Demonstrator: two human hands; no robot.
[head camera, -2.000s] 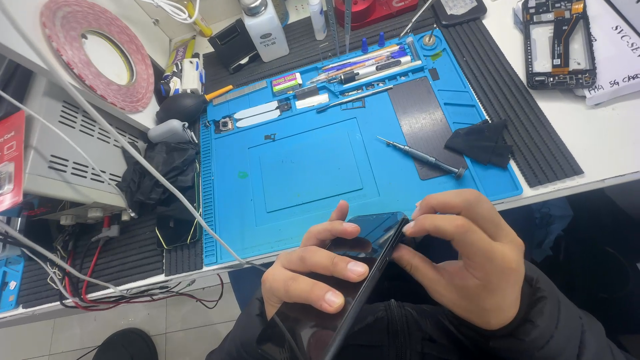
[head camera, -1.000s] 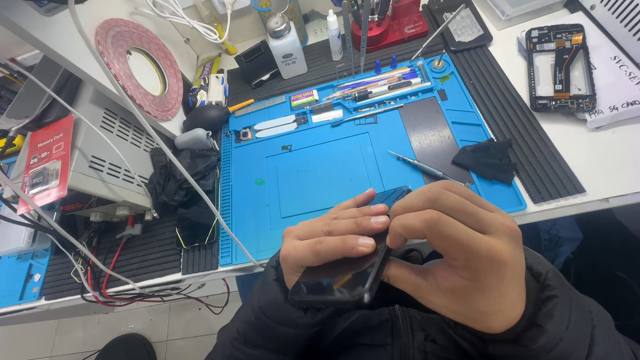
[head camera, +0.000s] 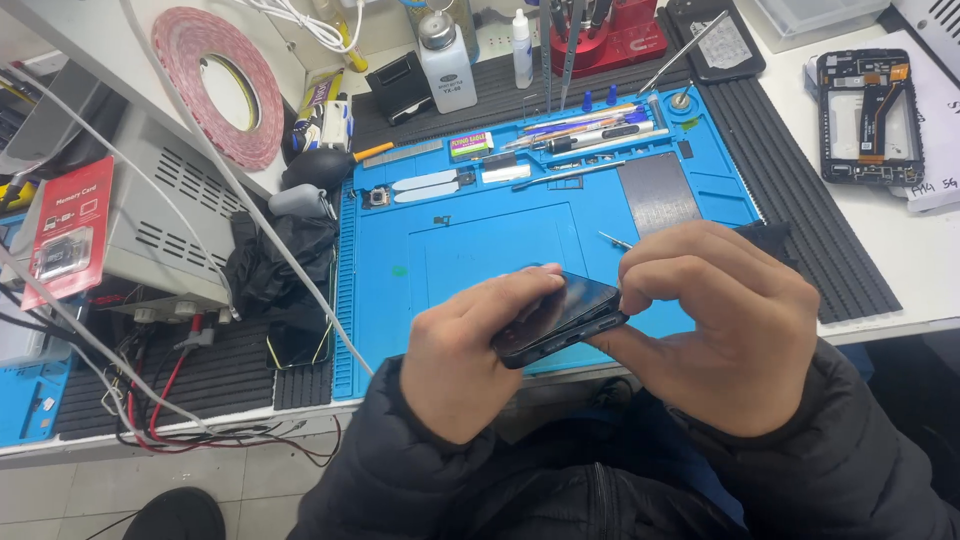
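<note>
A black smartphone (head camera: 559, 319) is held above the near edge of a blue silicone repair mat (head camera: 487, 247). One end of it faces me, and a thin gap shows between its screen and its frame. My left hand (head camera: 469, 352) grips the phone's left side, fingers over the screen. At the right corner, my right hand (head camera: 712, 330) touches the edge with thumb and bent fingers; whether a small tool is between them cannot be seen. A screwdriver (head camera: 616, 240) lies on the mat, partly hidden behind my right hand, as is a black cloth (head camera: 769, 236).
Pens and tools (head camera: 592, 139) fill the mat's upper tray. Behind stand a white spirit bottle (head camera: 448, 75) and a red tool holder (head camera: 630, 37). A disassembled phone frame (head camera: 874, 120) lies at right. At left are a grey bench device (head camera: 172, 217), a tape roll (head camera: 217, 90) and loose cables.
The phone has turned so that one end faces me, and the gap at its screen edge now shows. My left hand has shifted to its left side. My right hand stays at the corner.
</note>
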